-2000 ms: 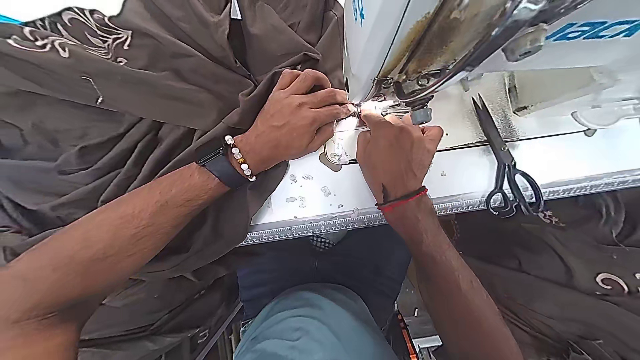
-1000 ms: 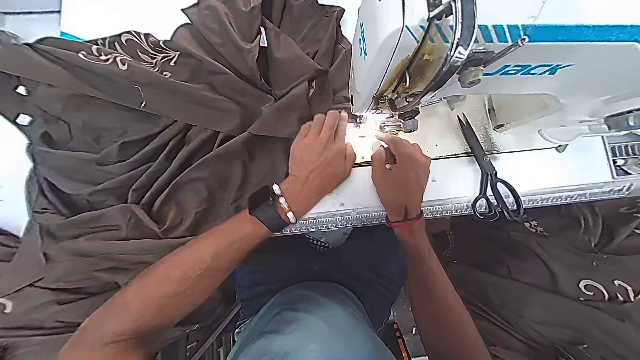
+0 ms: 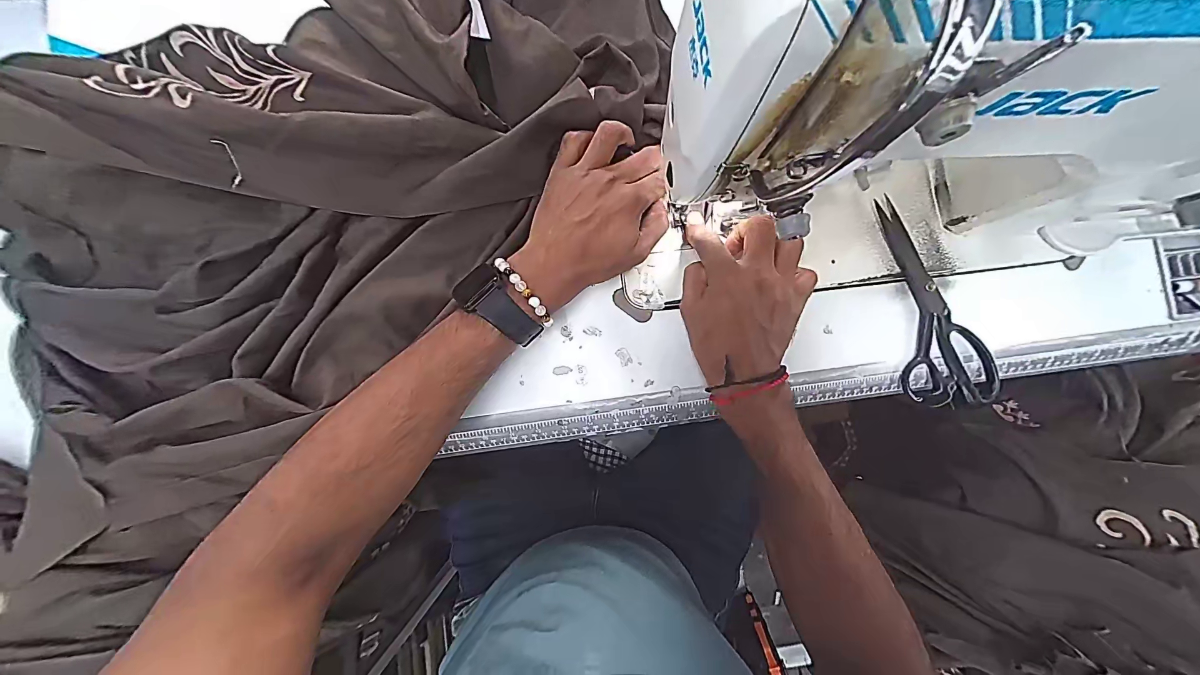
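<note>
A large piece of dark brown fabric (image 3: pixel 375 169), with pale embroidery at its upper left, lies bunched left of a white Jack sewing machine (image 3: pixel 994 112). My left hand (image 3: pixel 600 211) grips the fabric's edge with curled fingers, just left of the lit presser foot (image 3: pixel 694 211). Close by on the right, my right hand (image 3: pixel 748 295) has its index finger extended to the presser foot and its other fingers bent. Whether it pinches any cloth is hidden by the fingers and glare.
Black-handled scissors (image 3: pixel 930 309) lie right of my right hand, handles over the table's front edge. A measuring tape strip (image 3: pixel 600 420) runs along that edge. Thread scraps (image 3: pixel 581 361) dot the white table. More brown embroidered fabric (image 3: pixel 1012 497) hangs below at the right.
My right index finger has moved up to the presser foot since a second ago. My left hand's fingers, straighter a second ago, are now curled on the fabric. The view has shifted somewhat.
</note>
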